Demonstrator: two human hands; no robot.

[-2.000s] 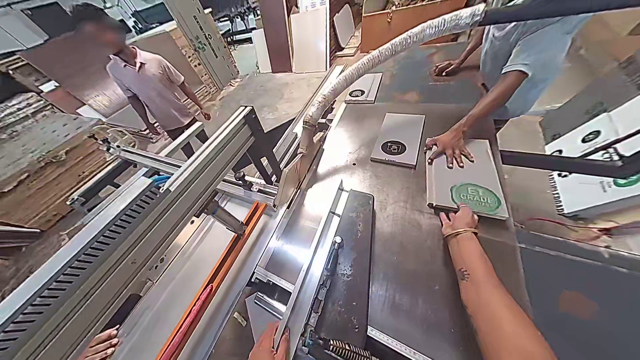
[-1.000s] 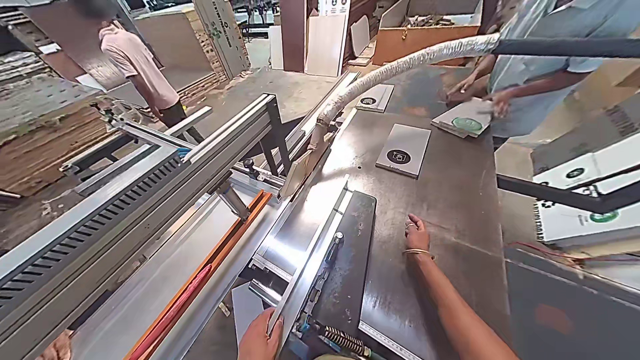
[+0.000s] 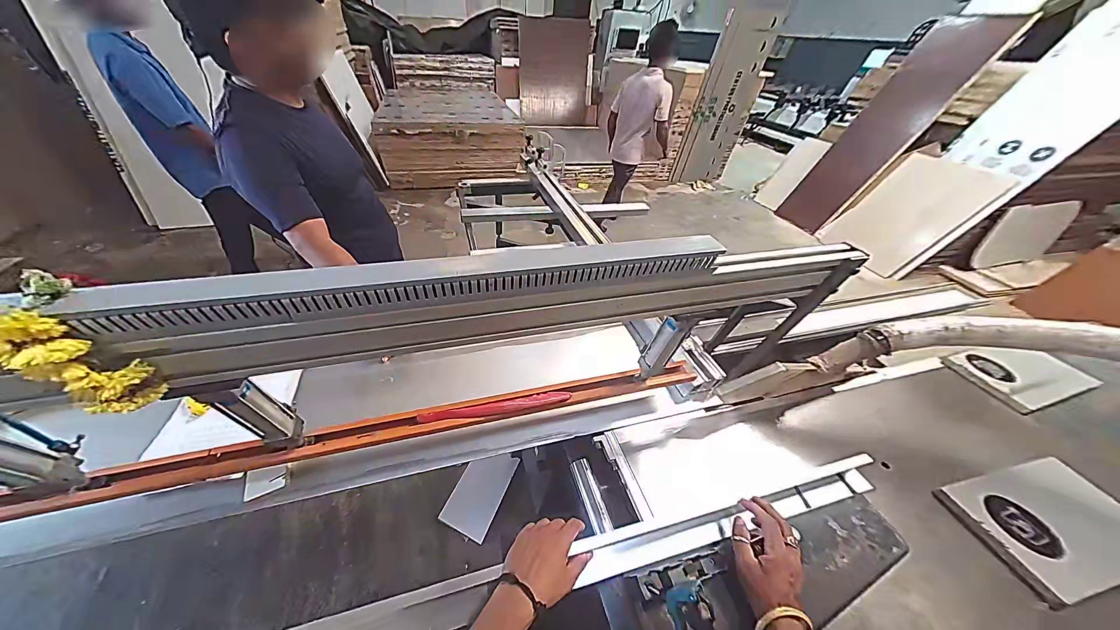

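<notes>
My left hand [image 3: 544,560] rests with curled fingers on the near end of a metal rip fence [image 3: 647,553]. Farther right along that fence lies my right hand [image 3: 766,551], fingers over its edge near a small knob; whether it grips is hard to tell. Below and between the hands is the fence's adjusting mechanism [image 3: 687,595]. Beyond the fence is the shiny steel saw table [image 3: 709,464]. A white offcut strip [image 3: 479,497] lies left of my left hand. At the right, a white board with a dark round logo [image 3: 1041,525] lies flat, and a similar board [image 3: 1019,376] lies behind it.
A long slotted metal guard beam [image 3: 394,306] crosses above an orange rail [image 3: 367,437] holding a red stick [image 3: 494,407]. A grey dust hose [image 3: 997,337] runs right. Two people stand behind the beam at left; another person is farther back. Stacked boards [image 3: 446,131] stand behind.
The view has swung left. My right hand has moved from the bare tabletop to the fence. Earlier it touched a green-marked board, which a co-worker then had on the far side.
</notes>
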